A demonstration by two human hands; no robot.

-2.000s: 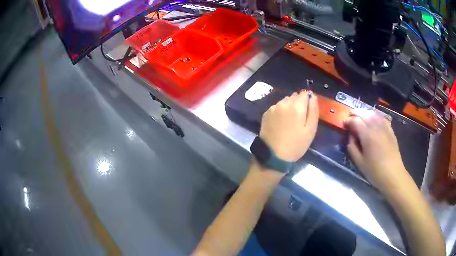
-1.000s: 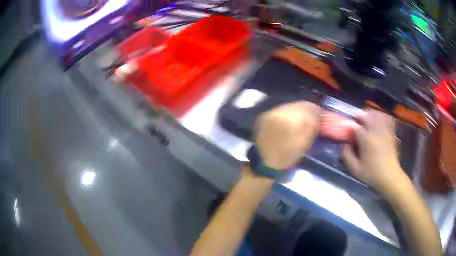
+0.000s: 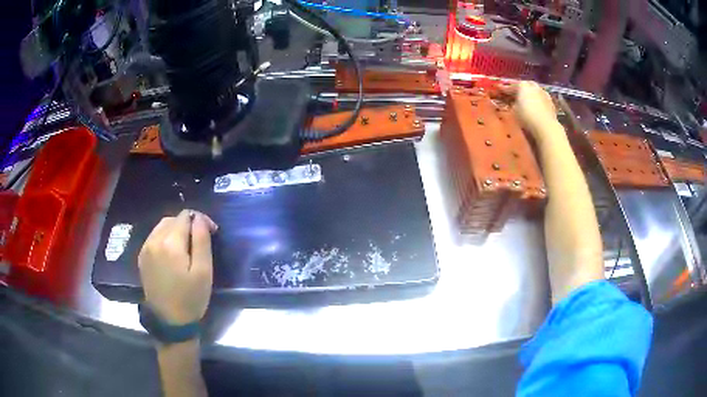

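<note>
My left hand (image 3: 177, 260), with a dark wristband, is above the left part of the black base block (image 3: 349, 209). Its thumb and fingertips are pinched together, with a tiny dark speck, apparently a small workpiece (image 3: 191, 212), at the tips. My right hand (image 3: 535, 110) is at the rear end of the stacked orange-brown carrier plates (image 3: 496, 147), right of the block. Its fingertips are at the top of the stack and partly hidden, so its grip is unclear. The silver-white locating strip (image 3: 267, 178) lies on the block with no plate beside it.
A thick black machine head (image 3: 203, 85) stands over the block's rear edge, with guide plates (image 3: 364, 126) behind. Red parts bins (image 3: 54, 205) are at left. A red signal light (image 3: 463, 43) glows behind the stack. More orange plates (image 3: 624, 155) lie on the right rail.
The view has swung right. My right hand has left the orange plate area on the block and reached the stack. My left hand remains pinched above the block; the plate is no longer there.
</note>
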